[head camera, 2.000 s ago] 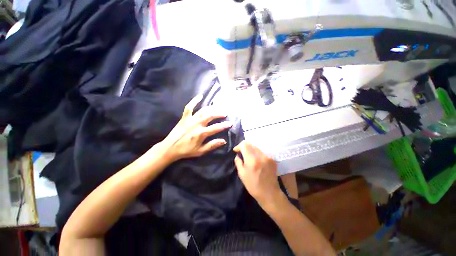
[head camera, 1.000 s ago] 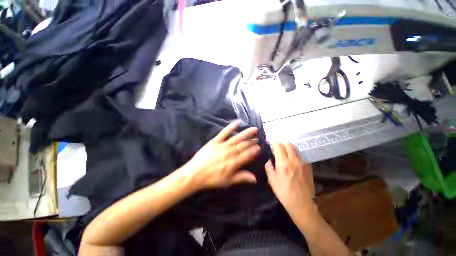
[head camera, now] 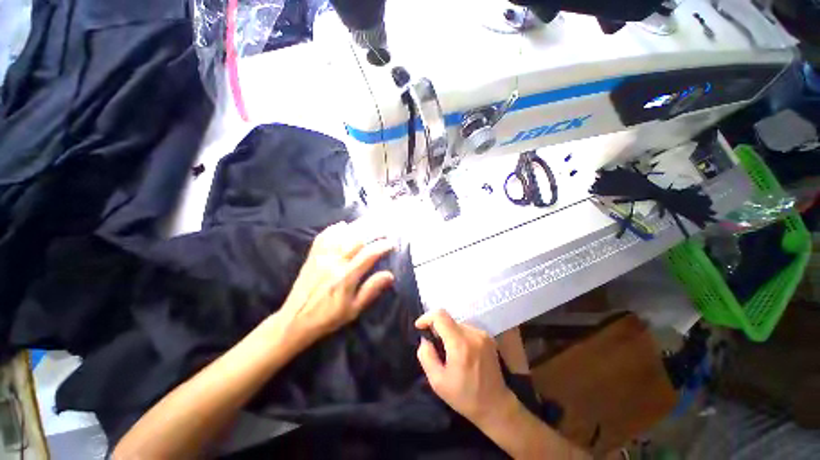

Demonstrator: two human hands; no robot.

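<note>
A black garment piece (head camera: 270,180) lies on the white machine table and drapes over the front edge toward my lap. The white sewing machine (head camera: 575,103) with a blue stripe and "JACK" lettering stands behind it. The cloth's right edge runs up to the brightly lit needle area, where glare hides the needle and presser foot. My left hand (head camera: 333,283) lies on the cloth just in front of the needle area, fingers apart. My right hand (head camera: 459,364) pinches the cloth's right edge between thumb and finger, nearer to me, at the table's front edge.
Scissors (head camera: 531,180) lie under the machine arm. A bunch of black strips (head camera: 652,193) lies to their right, beside thin pen-like tools (head camera: 632,221). A black garment pile (head camera: 99,117) is at left, with a clear plastic bag (head camera: 261,22) behind. A green basket (head camera: 751,319) is at right.
The view has shifted, showing more of the machine's top. My left hand now rests closer to the needle area. My right hand now pinches the cloth edge further from it, nearer to me.
</note>
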